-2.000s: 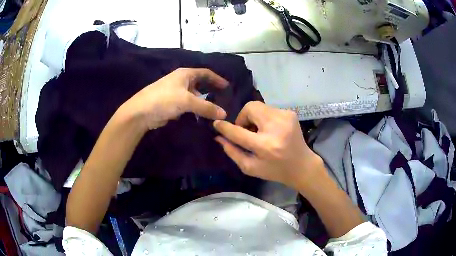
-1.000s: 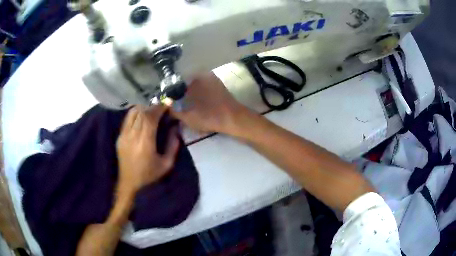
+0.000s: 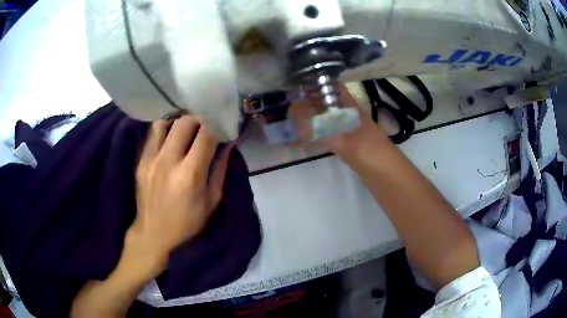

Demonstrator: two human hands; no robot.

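Note:
The dark purple-navy garment point(image 3: 68, 199) lies spread on the table left of and in front of the sewing machine head point(image 3: 398, 43). My left hand point(image 3: 177, 180) lies on the garment, its fingertips at its upper edge under the left end of the head. My right hand point(image 3: 323, 121) is behind the thread tension assembly point(image 3: 326, 81), partly hidden and blurred; I cannot tell if it holds anything. The needle and presser foot are hidden.
Black-handled scissors point(image 3: 401, 109) lie on the machine bed under the arm, beyond my right forearm. Pale grey and navy cut panels point(image 3: 510, 217) are heaped at the right. The white table's marked front edge point(image 3: 348, 264) curves below. A small pale piece point(image 3: 25, 153) shows at the left.
The garment has gone from over the front edge to the machine. The view has moved closer to the head. My left hand stays on the fabric; my right hand is now behind the tension assembly.

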